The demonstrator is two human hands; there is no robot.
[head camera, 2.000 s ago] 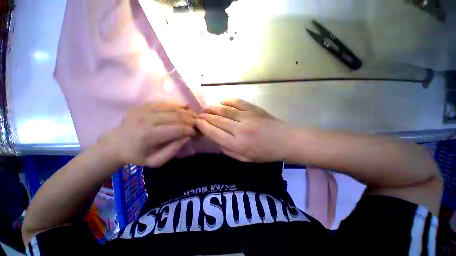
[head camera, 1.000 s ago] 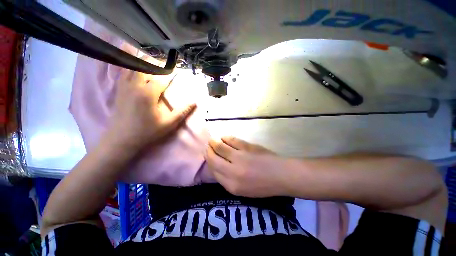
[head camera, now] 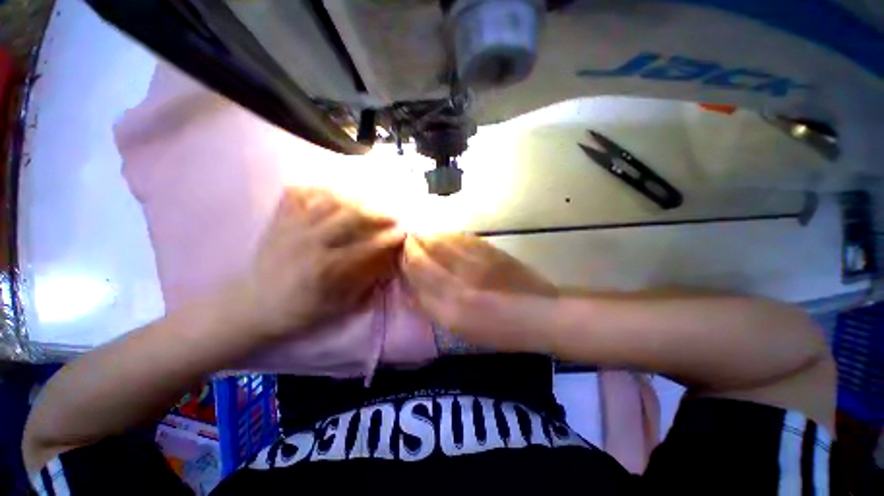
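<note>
A pink fabric panel [head camera: 208, 184] lies on the white machine table left of the needle area and hangs over the front edge. My left hand [head camera: 325, 257] is on the panel with its fingertips at the panel's right edge. My right hand [head camera: 475, 286] meets it there, and both hands pinch the edge between them, just in front of the presser foot area. The fingers are partly blurred. The lockstitch machine [head camera: 678, 73] reaches over the table, its lamp glare hiding the needle.
Black thread snips [head camera: 630, 170] lie on the bed at the right. A blue crate [head camera: 242, 417] stands below the table at the left, and another blue crate [head camera: 858, 354] at the far right. A pink strip [head camera: 628, 417] lies beside my lap on the right.
My left hand has moved from flat on the panel to its right edge, meeting my right hand. My right hand has moved slightly up and forward. The machine head came into view after the first frame.
</note>
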